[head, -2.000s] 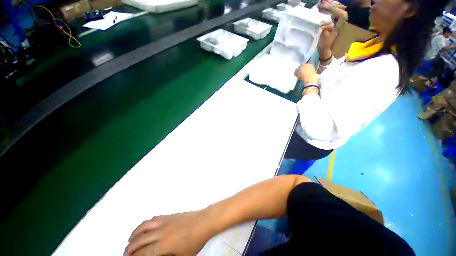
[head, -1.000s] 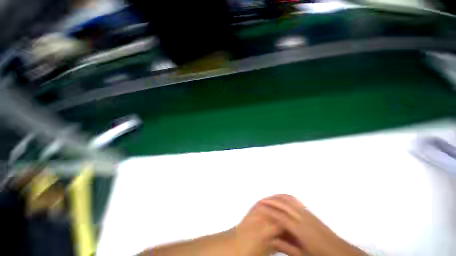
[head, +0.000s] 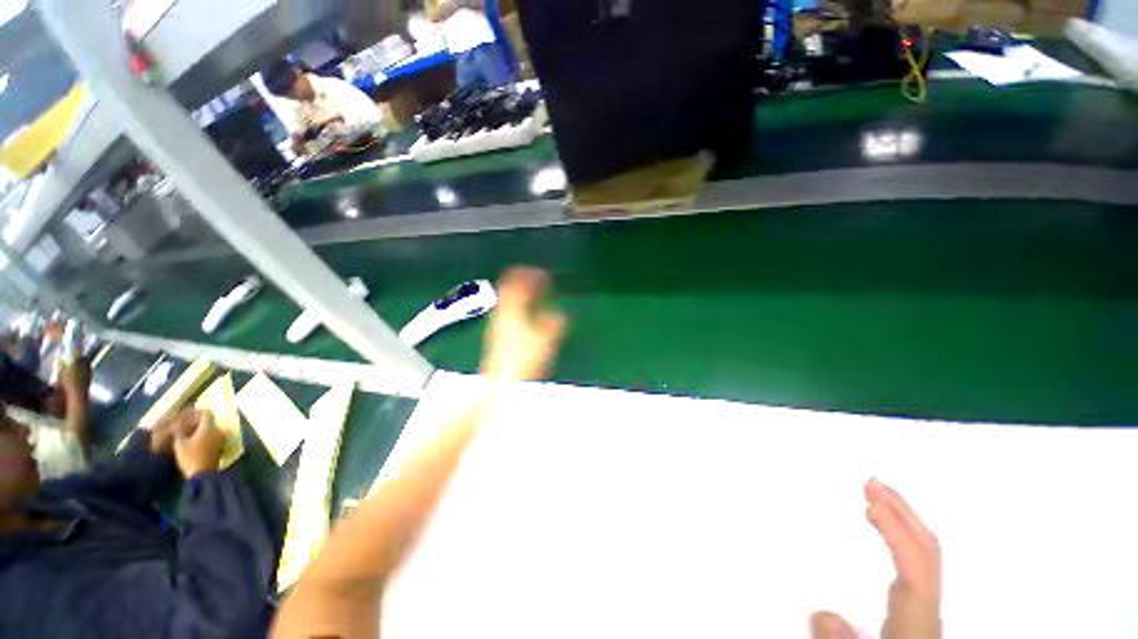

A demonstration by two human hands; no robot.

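Note:
A white elongated handheld device with a dark oval face lies on the green conveyor belt, just left of my left hand. My left hand is stretched out over the belt, blurred, with nothing seen in it; its fingers cannot be made out clearly. My right hand is over the white tabletop at the lower right, cut off by the bottom edge, with thumb and fingers apart and empty. More white devices lie further left on the belt.
A white frame post slants down to the table's left corner. A dark-sleeved person sits at the left beside pale-yellow strips. A black panel stands across the belt. A white tray holds black parts.
The view has swung left, and the devices on the belt now show clearly. My hands were together over the table; they have parted, the left reaching forward over the belt.

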